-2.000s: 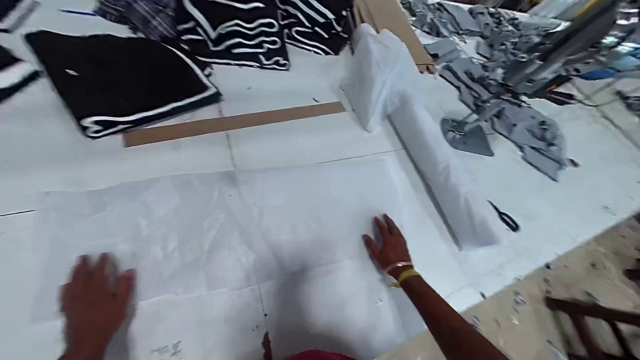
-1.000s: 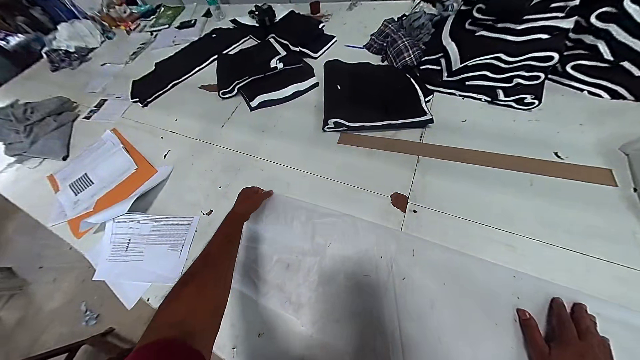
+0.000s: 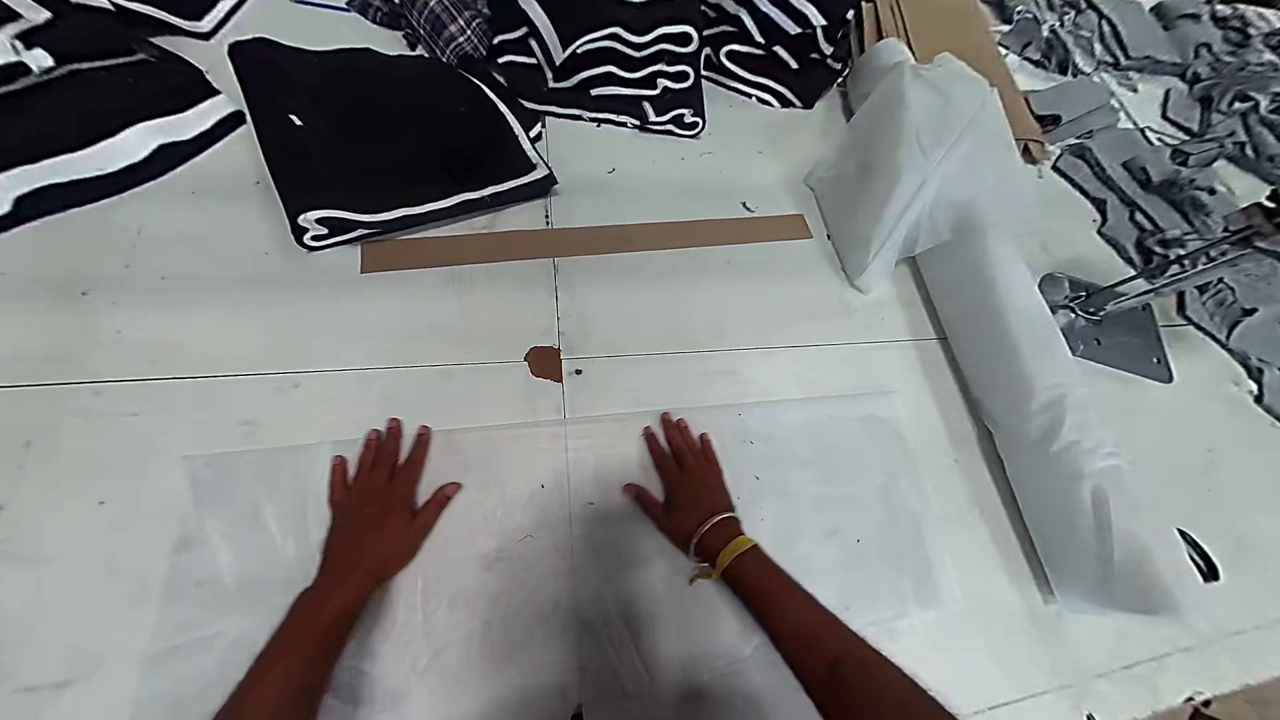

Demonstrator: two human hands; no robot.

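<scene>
A thin translucent white sheet [image 3: 500, 560] lies flat on the white table [image 3: 680, 310] before me. Near its far edge, left of the table's seam, my left hand [image 3: 380, 510] rests palm down with fingers spread. My right hand [image 3: 690, 490] lies palm down on the same sheet, right of the seam, with a light band and a yellow band at its wrist. Neither hand holds anything. Beyond the sheet is a narrow brown cardboard strip [image 3: 590, 240], its left end touching a folded black cloth with white trim [image 3: 390, 140].
At the right lies a roll of white sheeting [image 3: 1030, 400], its loose end bunched at the top. Beside it are a metal stand's base plate [image 3: 1120, 330], a small black-handled tool [image 3: 1197, 556] and gray fabric pieces [image 3: 1130, 190]. Black-and-white patterned cloths [image 3: 610, 60] lie along the back.
My left hand has left the sheet's left corner, where it was a second ago, and now lies farther in, closer to my right hand. The view has swung back to the right.
</scene>
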